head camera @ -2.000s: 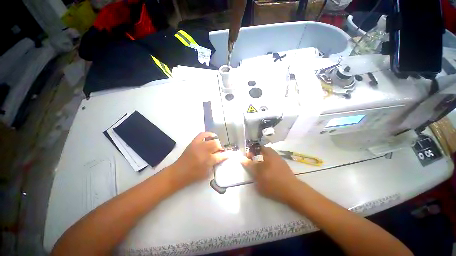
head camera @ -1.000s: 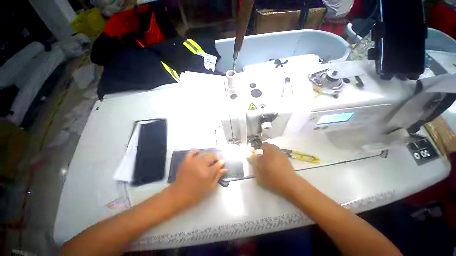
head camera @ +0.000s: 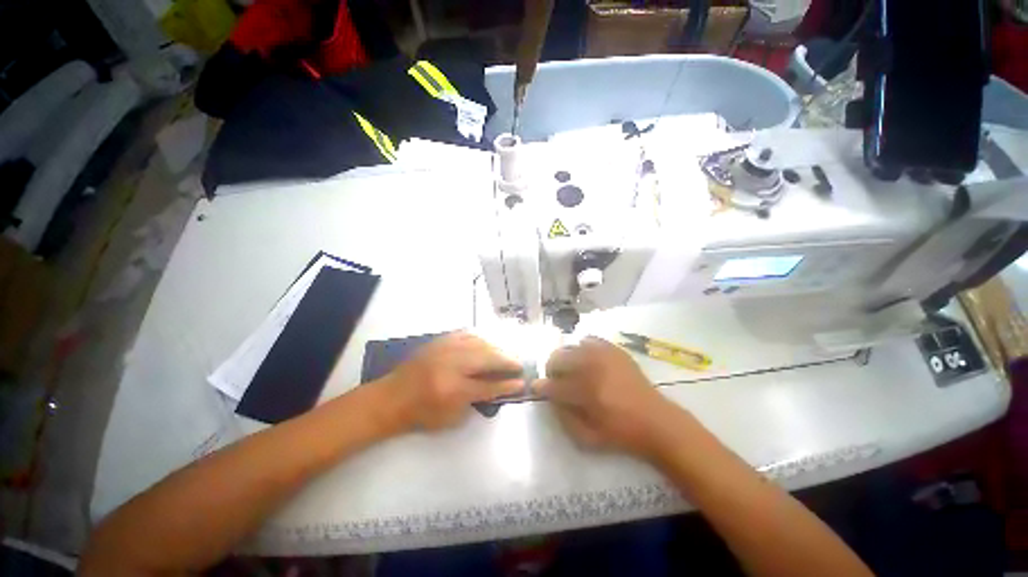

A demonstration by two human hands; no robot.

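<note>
A dark rectangular cloth piece (head camera: 395, 353) lies flat, its right end at the needle area of the white sewing machine (head camera: 575, 214). My left hand (head camera: 457, 381) lies on the piece, fingers near its right end. My right hand (head camera: 592, 389) has its fingertips at the right end of the piece, just beside my left fingertips. The lamp glare hides the edge of the cloth and the presser foot. A stack of dark and white cut pieces (head camera: 307, 344) lies fanned on the table to the left.
Yellow-handled snips (head camera: 672, 352) lie on the machine bed right of my right hand. Dark garments with yellow-silver stripes (head camera: 338, 124) lie behind the table. A black screen (head camera: 927, 90) stands above the machine. A switch box (head camera: 949, 357) is at the right. A ruler (head camera: 473, 516) marks the front edge.
The dark piece has come from the stack side to the needle area. My left hand has shifted right along it, and my right hand has come in and lower to its right end.
</note>
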